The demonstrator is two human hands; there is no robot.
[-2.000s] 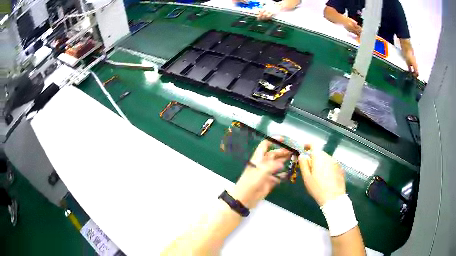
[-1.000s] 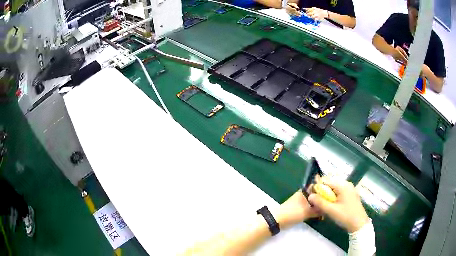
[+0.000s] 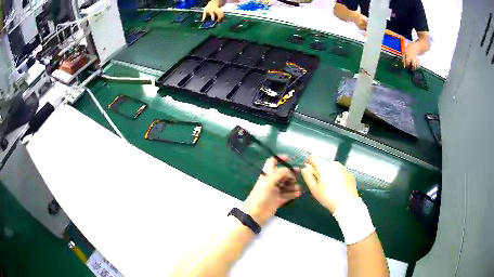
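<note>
A thin black phone middle frame (image 3: 242, 142) is held over the green belt, tilted, its far end blurred. My left hand (image 3: 275, 185), with a black band on the wrist, grips its near end. My right hand (image 3: 329, 182), with a white cuff, touches the frame's right edge near that end with fingertips together; whether it holds a small part I cannot tell. Two more middle frames lie flat on the belt at the left, a nearer one (image 3: 173, 132) and a farther one (image 3: 128, 106).
A black blister tray (image 3: 201, 85) with small assemblies (image 3: 279, 86) at its right end lies beyond my hands. A white post (image 3: 369, 70) and a grey plastic bag (image 3: 392, 108) stand and lie right of it. A dark frame (image 3: 422, 202) lies far right. The white worktop (image 3: 124, 178) is nearer me. Workers' hands show opposite.
A second ago both hands were close together around a steeply tilted dark piece; now a middle frame stretches out from them, away to the left. The view has shifted, and the frames on the belt appear farther left.
</note>
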